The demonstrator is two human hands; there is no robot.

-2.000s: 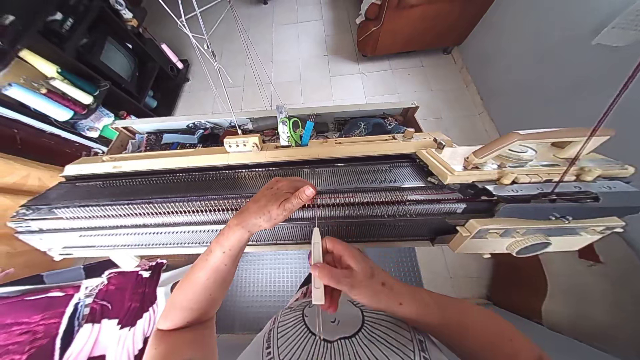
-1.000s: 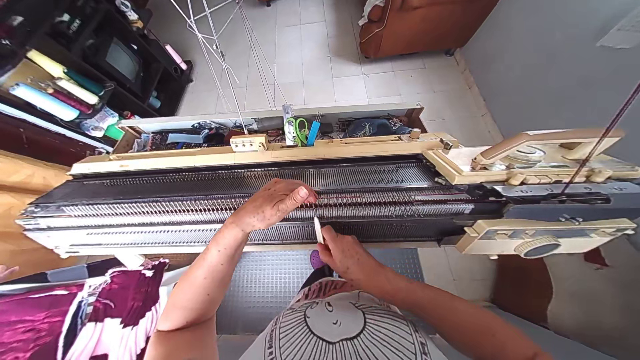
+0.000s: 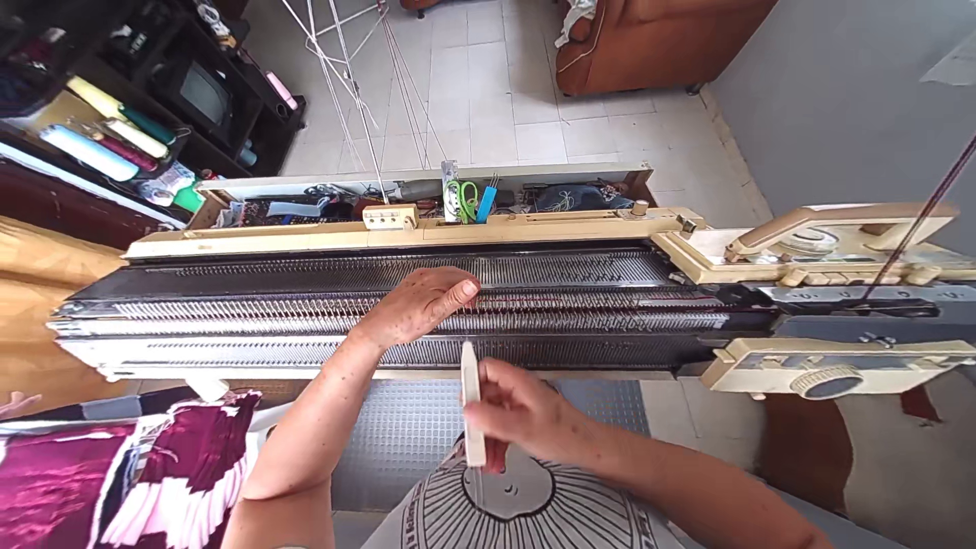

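Observation:
A double-bed knitting machine (image 3: 534, 352) with long rows of needles spans the view. My left hand (image 3: 419, 305) rests over its middle, fingers bent down at the gap between the beds; the fingertips are partly hidden, so a hold on anything cannot be told. Just below and to the right, my right hand (image 3: 511, 412) grips a white-handled tool (image 3: 473, 404), its narrow end pointing up toward the front needle bed. Dark red yarn (image 3: 923, 217) runs down at the right between the rear carriage (image 3: 808, 244) and the front carriage (image 3: 831, 370).
Behind the beds, a tray (image 3: 335, 181) holds green-handled scissors (image 3: 461, 200) and a blue item (image 3: 486, 204). A white yarn stand (image 3: 358, 91) rises beyond. Maroon and pink fabric (image 3: 206, 442) lies at lower left. Yarn cones (image 3: 91, 151) stand on the left, and a brown sofa (image 3: 656, 38) is at the back.
My right hand has moved the tool away from the needle beds, back toward my body, since one second ago. My left hand stays over the middle of the beds.

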